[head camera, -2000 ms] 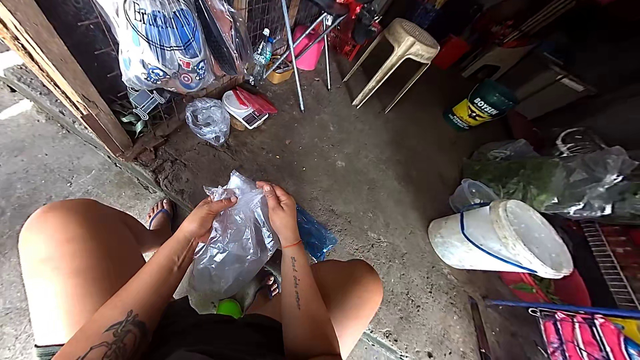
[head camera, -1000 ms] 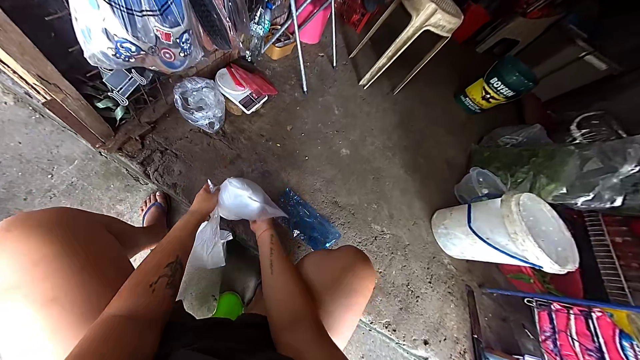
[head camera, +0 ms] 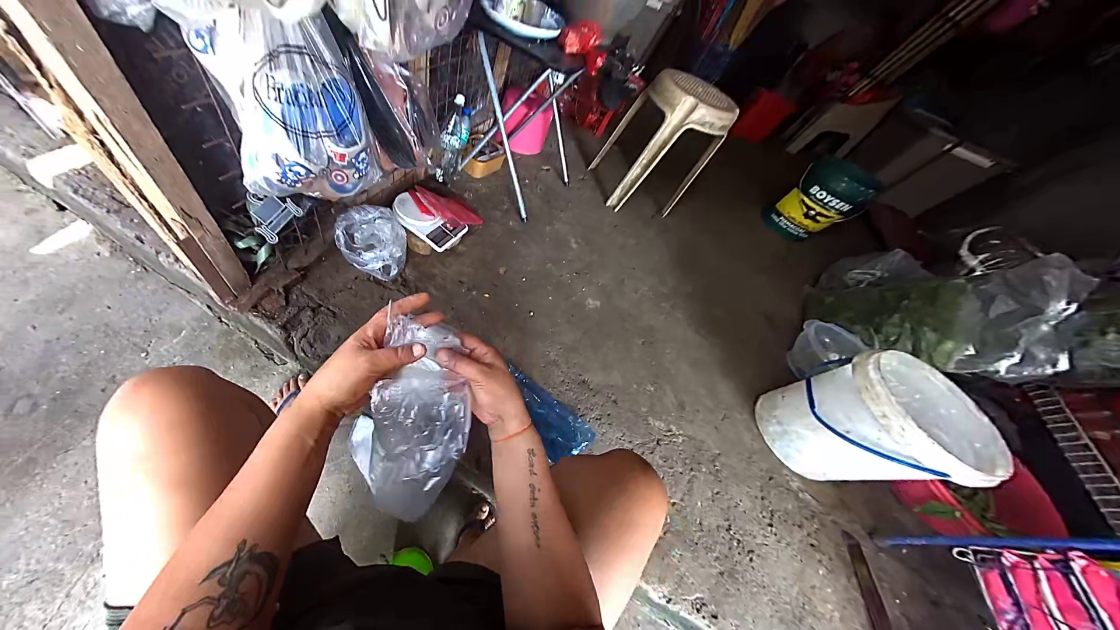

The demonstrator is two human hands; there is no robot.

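A clear plastic bag [head camera: 420,437] hangs between my knees, its top bunched between both hands. My left hand [head camera: 367,359] grips the left side of the gathered top with the thumb, its other fingers partly spread. My right hand [head camera: 486,381] pinches the right side with thumb and fingers. Beyond my right wrist a blue plastic packet [head camera: 551,416] lies on the floor. Below the bag, a bright green round thing [head camera: 411,560] shows partly. Whether the bag holds anything cannot be told.
A crumpled clear bag [head camera: 371,241] lies beside a white scale [head camera: 430,220] with red plastic on it. A beige stool [head camera: 687,109] stands farther back. At right are a white bucket [head camera: 866,420] with a blue handle, a green bucket [head camera: 818,199] and bagged greens [head camera: 927,315]. A wooden post [head camera: 149,166] rises at left.
One second ago the bag was puffed out to the right, with a loose part hanging at left. Now it hangs below both hands, which are closer together at its top.
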